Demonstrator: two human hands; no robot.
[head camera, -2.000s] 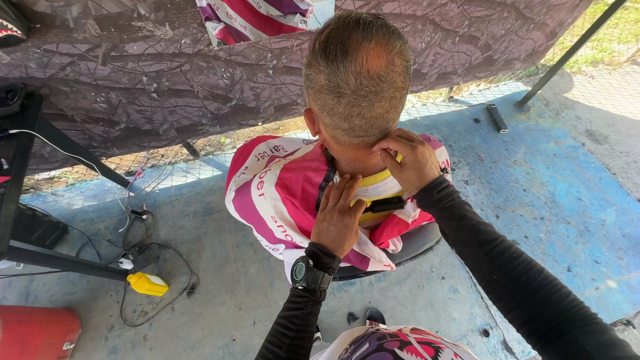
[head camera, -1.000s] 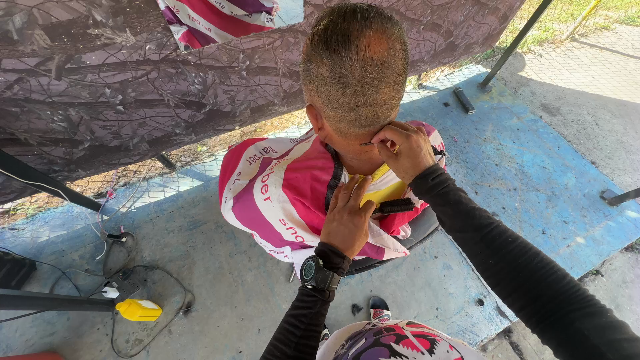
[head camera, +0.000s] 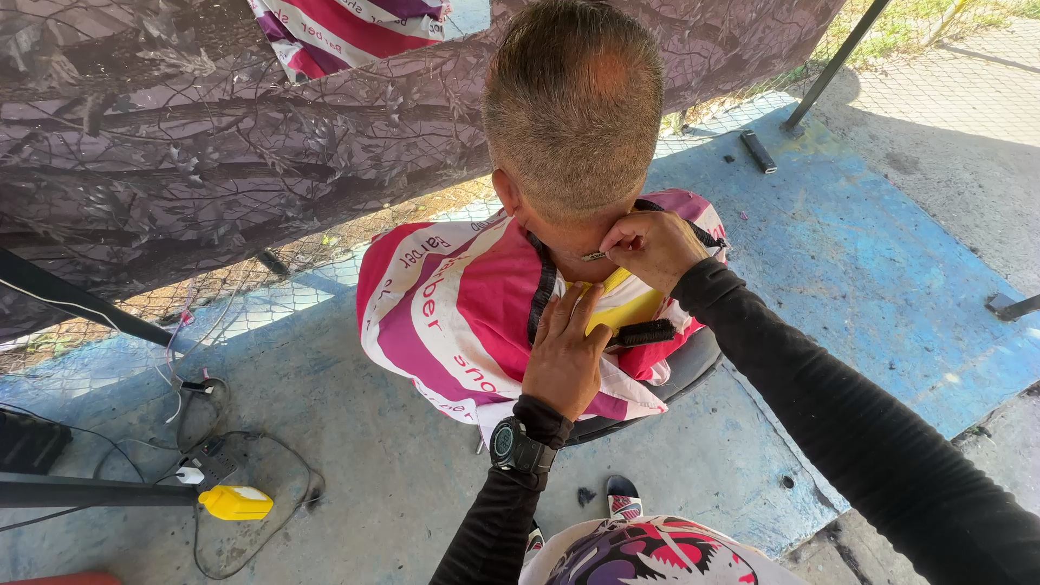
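A person with short greying hair (head camera: 577, 122) sits with their back to me, wrapped in a striped barber's cape (head camera: 439, 317). My right hand (head camera: 654, 248) pinches a small metal-edged tool (head camera: 595, 255), probably a razor, against the back of the neck. A black-bristled brush (head camera: 646, 332) is held in my left hand (head camera: 567, 349), its bristles pointing right. The left fingertips rest at the base of the neck, by the open collar of the cape and a yellow cloth (head camera: 630, 302). Much of the tool is hidden by my right fingers.
Below the cape shows a dark chair seat (head camera: 691, 370). At lower left are a yellow bottle (head camera: 236, 503), a power strip (head camera: 213, 463) with cables and a black metal bar (head camera: 89, 491). A black object (head camera: 758, 152) lies on the blue floor, near a post (head camera: 837, 65). A patterned sheet (head camera: 244, 162) hangs ahead.
My right hand has moved slightly down along the neck since the earliest frame, and the metal edge now shows at its fingertips. My left hand stays at the collar with the brush.
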